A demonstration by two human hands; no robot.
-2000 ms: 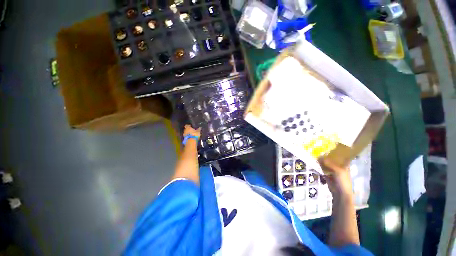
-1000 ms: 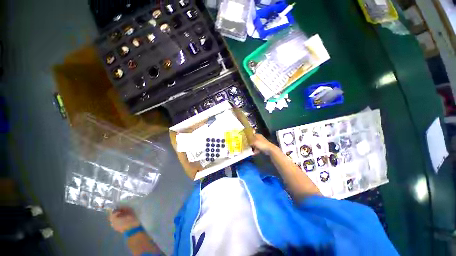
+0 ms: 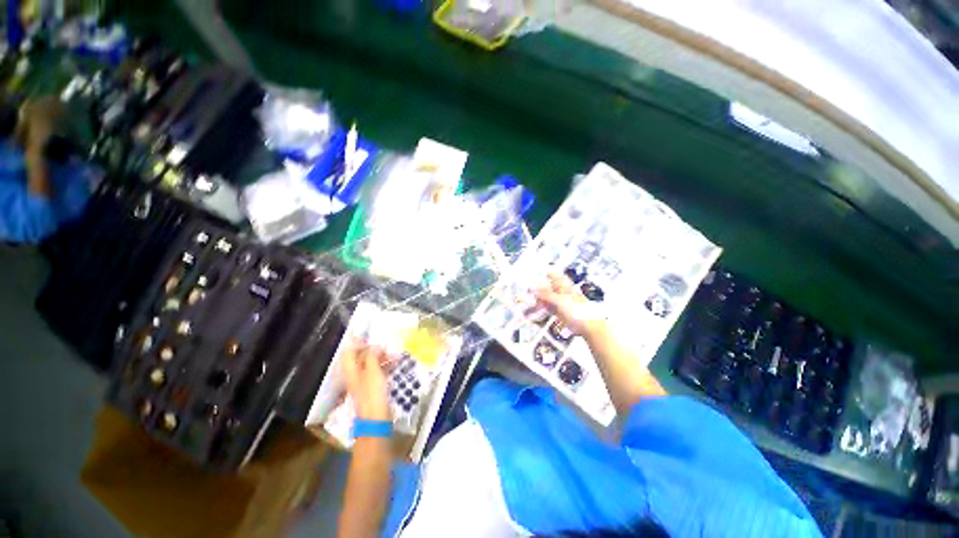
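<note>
My left hand (image 3: 366,380), with a blue wristband, is over the open carton (image 3: 436,397) in front of my body. The carton holds papers, black round dots (image 3: 404,385) and a yellow item (image 3: 425,345). My right hand (image 3: 566,303) is over the left part of the white parts tray (image 3: 644,282), which has dark round pieces in pockets. Blur hides whether either hand grips anything. A shiny clear plastic sheet (image 3: 405,296) lies or hangs between the carton and the green basket (image 3: 358,236); its edges are unclear.
Black compartment trays with round parts (image 3: 200,326) stand at left, above a brown carton (image 3: 158,478). A blue bin (image 3: 342,168) and plastic bags (image 3: 294,124) lie behind. A filled black tray (image 3: 762,357) is at right. Another person's blue sleeve (image 3: 37,205) shows far left.
The view has turned. My left hand has come from the far left, by the clear pocketed tray, to the carton. My right hand has left the carton's edge and is over the white tray.
</note>
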